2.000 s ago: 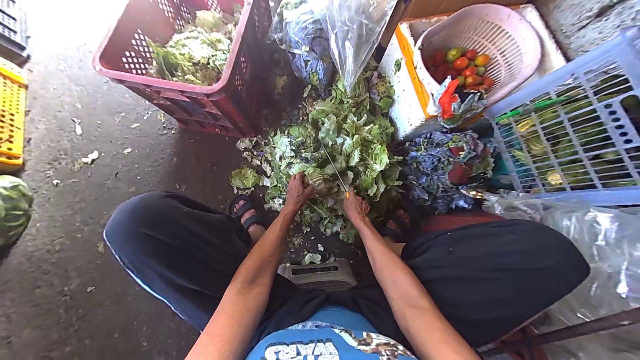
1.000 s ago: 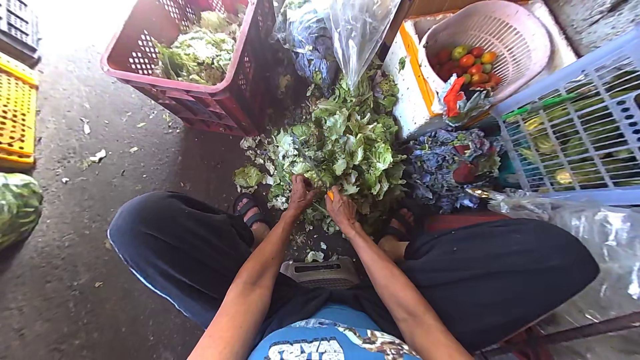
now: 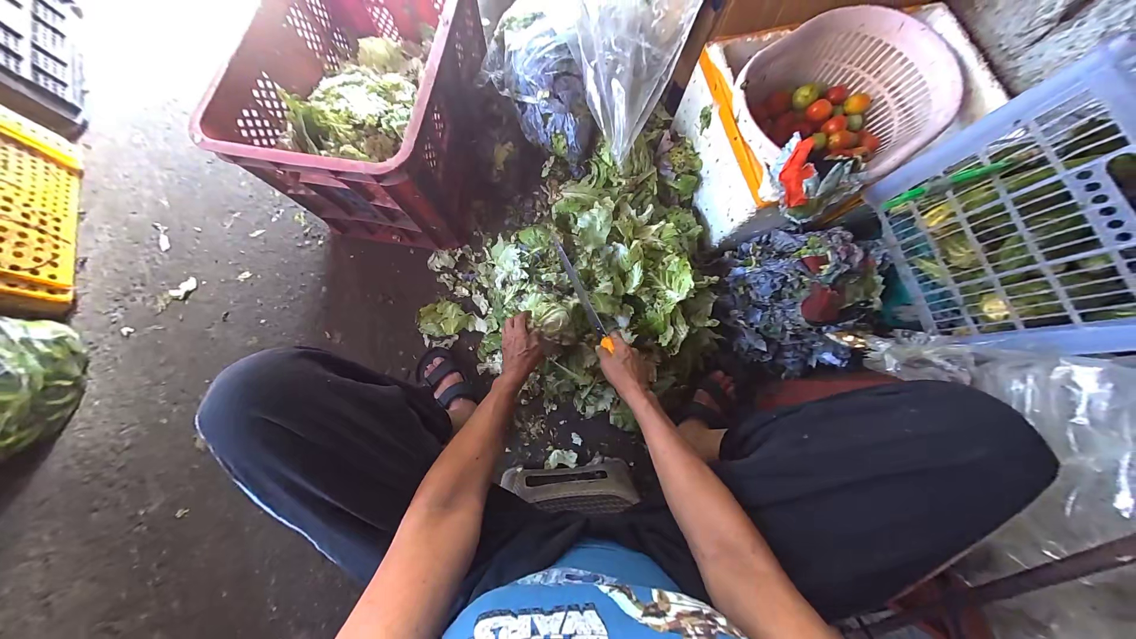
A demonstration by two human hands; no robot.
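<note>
A knife (image 3: 579, 291) with an orange handle is in my right hand (image 3: 625, 364), its long blade pointing up and to the left over the leaves. My left hand (image 3: 520, 348) is against the left side of a pale green leafy head (image 3: 556, 318), its fingertips partly hidden; the head looks like cabbage or lettuce. Both hands are over a heap of loose green leaves (image 3: 635, 257) on the floor between my feet. Small pale scraps lie at the heap's left edge.
A red plastic crate (image 3: 302, 158) with leafy greens stands at the upper left. A pink basket (image 3: 919, 80) of tomatoes sits in a foam box at the upper right, above purplish leaves (image 3: 772, 288). A blue-grey crate (image 3: 1003, 333) of green vegetables is at right, a yellow crate (image 3: 35, 213) at far left.
My hands, close together a second ago, are now farther apart. The knife blade, hard to see in that frame, now shows plainly above the leaves.
</note>
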